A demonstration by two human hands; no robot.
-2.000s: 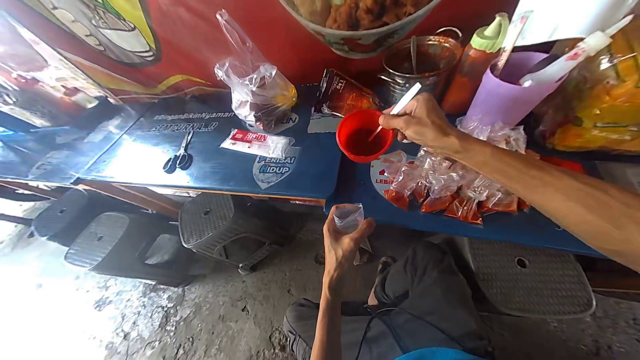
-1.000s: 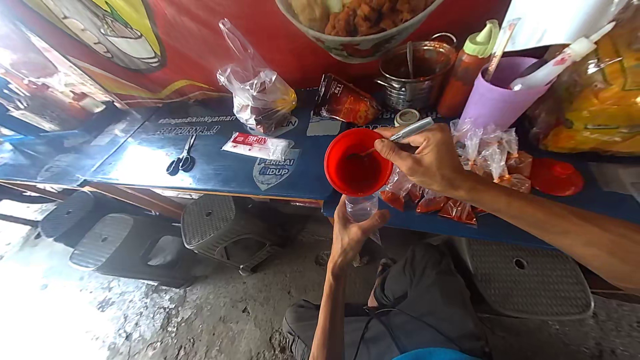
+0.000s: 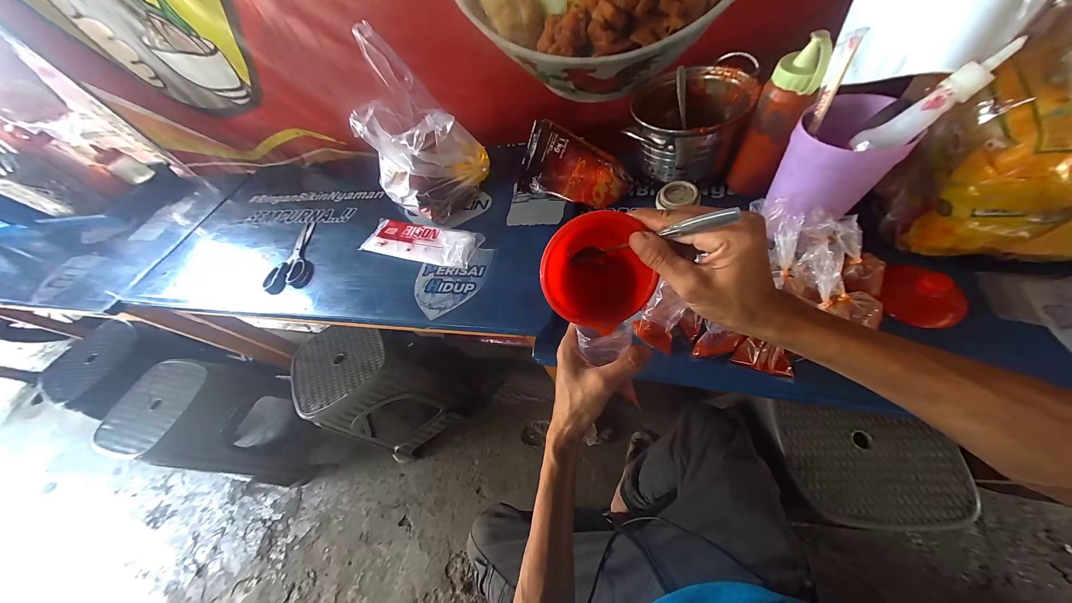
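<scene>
My right hand [image 3: 712, 268] grips a metal spoon [image 3: 699, 223] and the rim of a red plastic cup [image 3: 557, 260]. The cup tilts toward me, with red sauce at its lip and the spoon's bowl inside. Below it my left hand [image 3: 586, 377] holds a small clear plastic bag [image 3: 605, 343] open under the lip, and some red shows in the bag's lower end. Several tied bags of red sauce [image 3: 762, 356] lie on the blue table beside my right hand. A red lid [image 3: 924, 297] lies to their right.
Behind stand a metal pot of sauce [image 3: 680, 155], a sauce bottle [image 3: 766, 126] and a purple container [image 3: 825, 172]. A red food packet [image 3: 578, 167], a filled plastic bag [image 3: 427, 159], a white packet [image 3: 423, 243] and scissors [image 3: 291, 266] lie leftward. Plastic stools [image 3: 343, 368] stand below the table edge [image 3: 402, 328].
The red cup has moved down toward me, over the small bag in my left hand, and now tips into it. Two seconds ago the cup was farther back, apart from the bag.
</scene>
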